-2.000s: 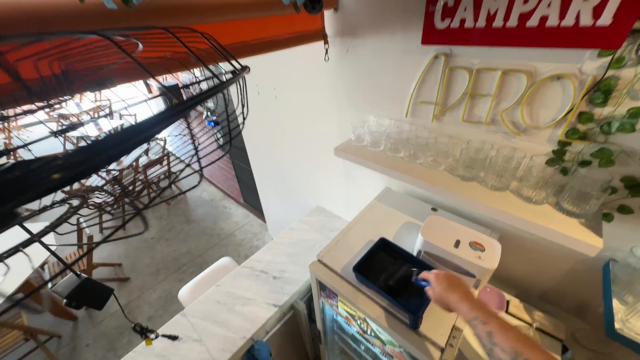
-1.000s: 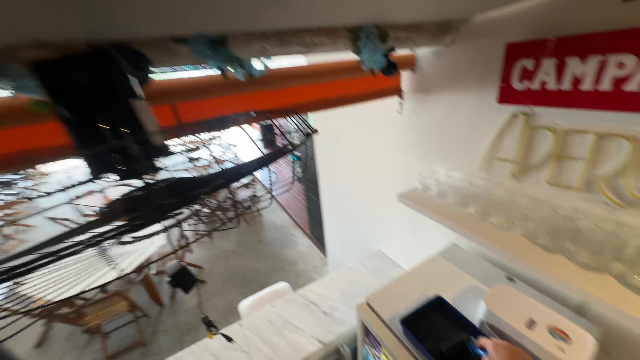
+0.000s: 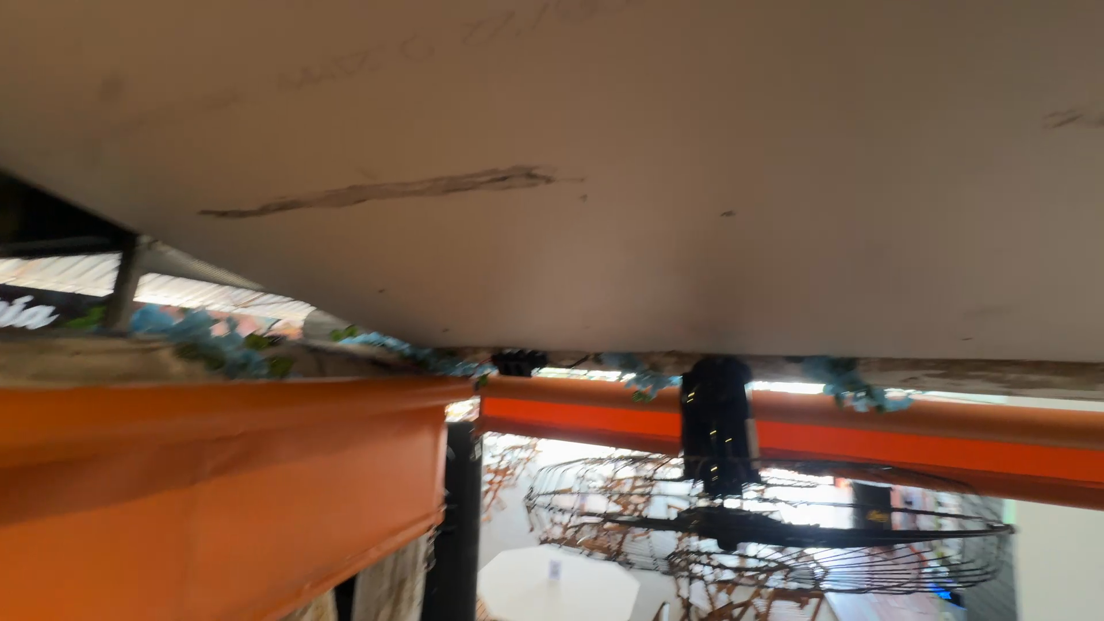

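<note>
Neither my left hand nor my right hand shows in the head view now, so what they hold or touch is hidden. Most of the picture is a pale ceiling panel (image 3: 604,216) with a long dark scuff across it. Below it, at the lower right, a black wire-cage fan (image 3: 768,526) hangs from a dark mount (image 3: 718,427).
An orange awning (image 3: 224,483) fills the lower left, and another orange strip (image 3: 906,444) runs behind the fan. Blue artificial flowers (image 3: 207,336) line the beam. A dark post (image 3: 455,517) stands near a white table (image 3: 556,586) far below.
The view has swung up and left to the ceiling. The hand that touched a dark blue tray beside a white device two seconds ago has left the picture, as have the tray and glass shelf.
</note>
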